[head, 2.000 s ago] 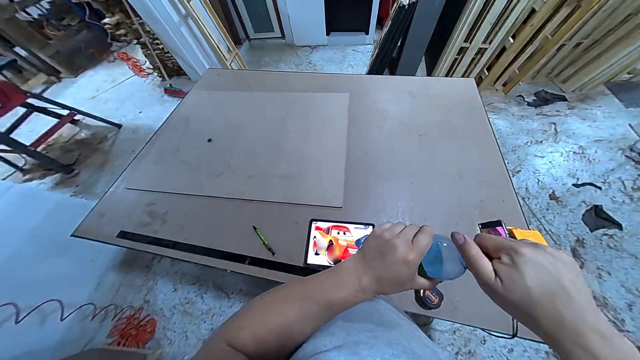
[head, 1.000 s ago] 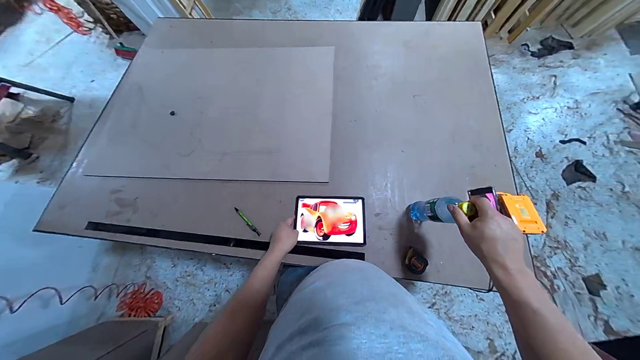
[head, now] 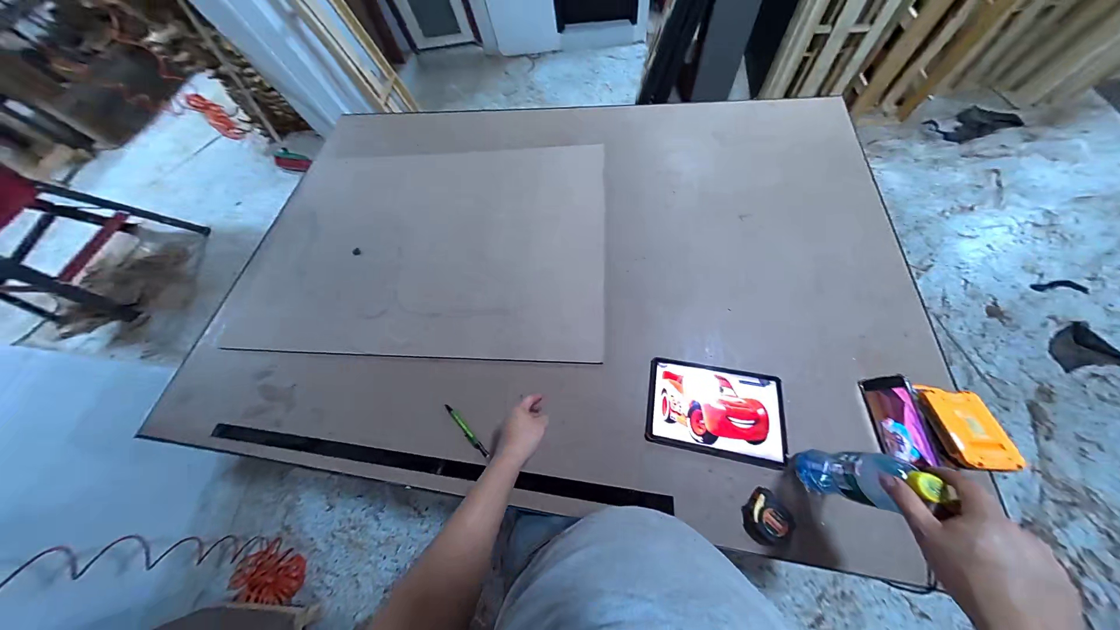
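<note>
My right hand (head: 984, 534) grips a clear plastic bottle (head: 844, 477) by its yellow-green cap end, the bottle tilted over the table's near right part. Left of the bottle lies a tablet (head: 717, 411) showing a red cartoon car, with a tape measure (head: 767, 516) below it. A phone (head: 897, 420) rests beside an orange case (head: 969, 429) near the right edge. My left hand (head: 523, 429) is over the near part of the table with its fingers curled, just right of a green pen (head: 466, 429); whether it holds anything is hidden.
A thin flat panel (head: 455, 254) lies on the large table (head: 744, 219), with a black straight strip (head: 350, 449) along the near edge. An orange coiled hose (head: 268, 573) is on the floor at lower left. A red and black stand (head: 74, 245) stands left; wooden frames (head: 927, 44) lean behind.
My left hand has moved from the tablet's left edge toward the pen. The tablet now sits farther from the black strip. My right hand still grips the bottle. The view has tilted up.
</note>
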